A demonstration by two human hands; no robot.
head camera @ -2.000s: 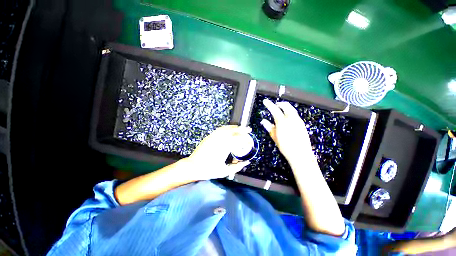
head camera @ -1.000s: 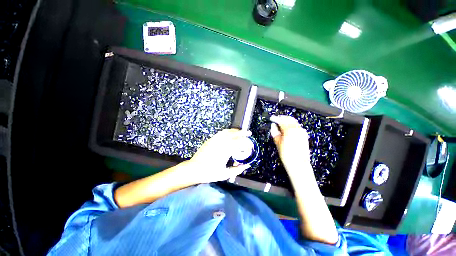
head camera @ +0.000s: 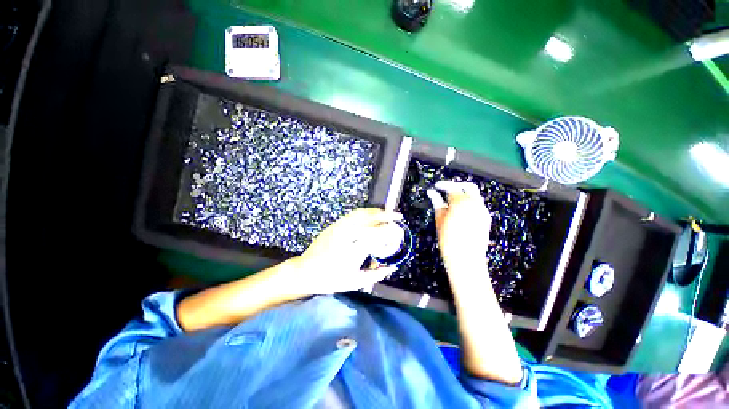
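Observation:
My left hand (head camera: 342, 249) holds a round black housing (head camera: 397, 244) with a shiny rim over the divider between the two filled trays. My right hand (head camera: 462, 209) is over the middle tray (head camera: 561, 260), its thumb and fingertips close together. Whether a small piece is between them cannot be told. Small dark pieces (head camera: 515, 240) lie loose in the middle tray. Small silver pieces (head camera: 280, 176) fill much of the left tray (head camera: 152, 172).
Two silver-white discs (head camera: 601, 279) lie in the right tray (head camera: 631, 232). A white fan (head camera: 568, 149) stands behind the middle tray. A white digital timer (head camera: 252, 53) is behind the left tray. A dark round object (head camera: 412, 13) is at the top. A patterned sleeve (head camera: 687, 393) shows at lower right.
My right hand was spread over the middle tray two seconds ago; its fingers have since drawn together. My left hand still holds the housing in about the same place. The view has shifted slightly.

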